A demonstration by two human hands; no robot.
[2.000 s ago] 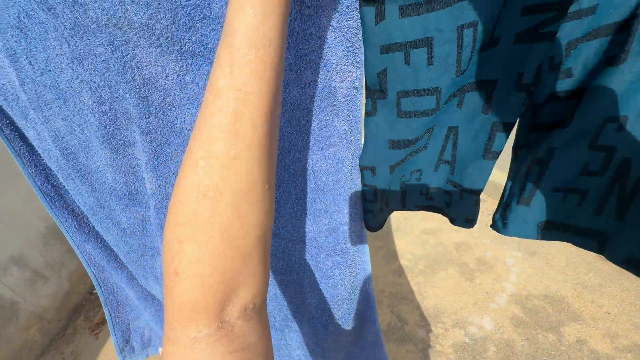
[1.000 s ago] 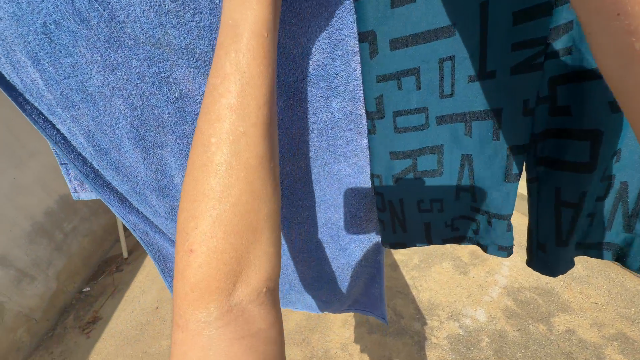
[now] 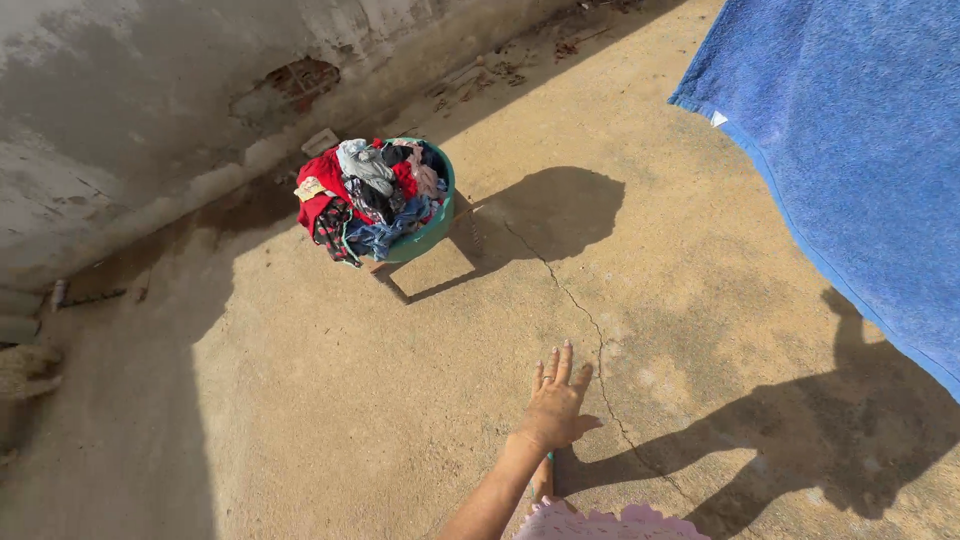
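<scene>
My left hand [image 3: 559, 405] reaches forward at the lower middle with its fingers apart and nothing in it; a ring is on one finger. Ahead of it and to the left, a green plastic tub [image 3: 425, 238] is heaped with red, grey, black, pink and denim clothes [image 3: 375, 184]. The tub rests on a low support, whose leg shows beneath it. At the upper right hangs a blue terry towel [image 3: 847, 120] with a small white tag on its edge. My right hand is out of view.
A stained plaster wall [image 3: 150, 105] with exposed brick runs along the upper left. A cracked concrete floor [image 3: 337, 405] lies below, with debris at the wall's foot. A pale pink scalloped garment hem [image 3: 600, 523] and part of my foot show at the bottom.
The view has swung away from the hanging fabrics to the floor and tub. The teal patterned cloth has left the view. My left arm, raised before the blue towel earlier, is now low.
</scene>
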